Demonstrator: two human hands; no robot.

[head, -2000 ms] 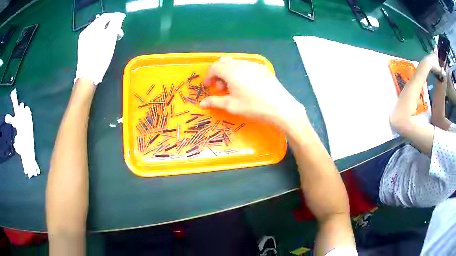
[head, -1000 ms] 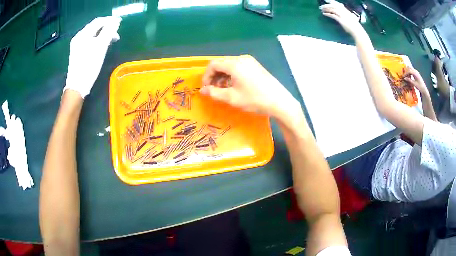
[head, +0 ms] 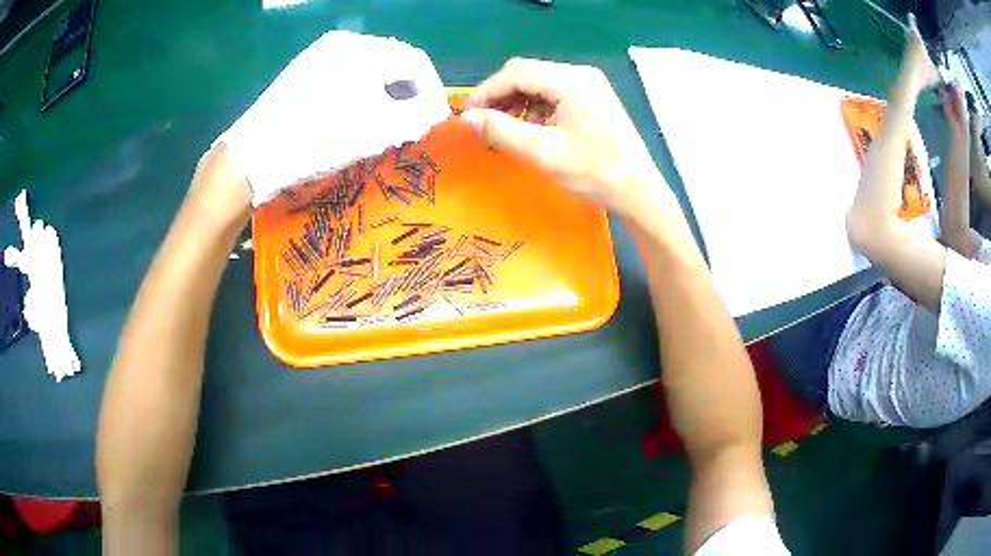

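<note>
The orange-yellow tray (head: 435,341) holds many loose slim dark and reddish-brown sticks (head: 418,272), mostly in its left and middle part. My left hand (head: 337,109), in a white glove, is over the tray's upper left corner, back up, with a dark oval spot on the glove. Its fingertips are hidden, so I cannot tell whether it holds anything. My bare right hand (head: 571,125) is over the upper right part, thumb and fingers curled together close to the left hand. Reddish-brown slim pieces show blurred inside its curled fingers.
A black phone-sized frame (head: 71,49) lies at the upper left. A limp white glove (head: 46,288) lies at the far left by a dark item. A white sheet (head: 728,196) lies at the right. A person's arm (head: 897,206) is by a second orange tray (head: 913,190).
My left hand has moved right from the upper left bench onto the tray's corner, beside my right hand. My right hand has moved slightly up and right. The neighbour's arm has moved back right.
</note>
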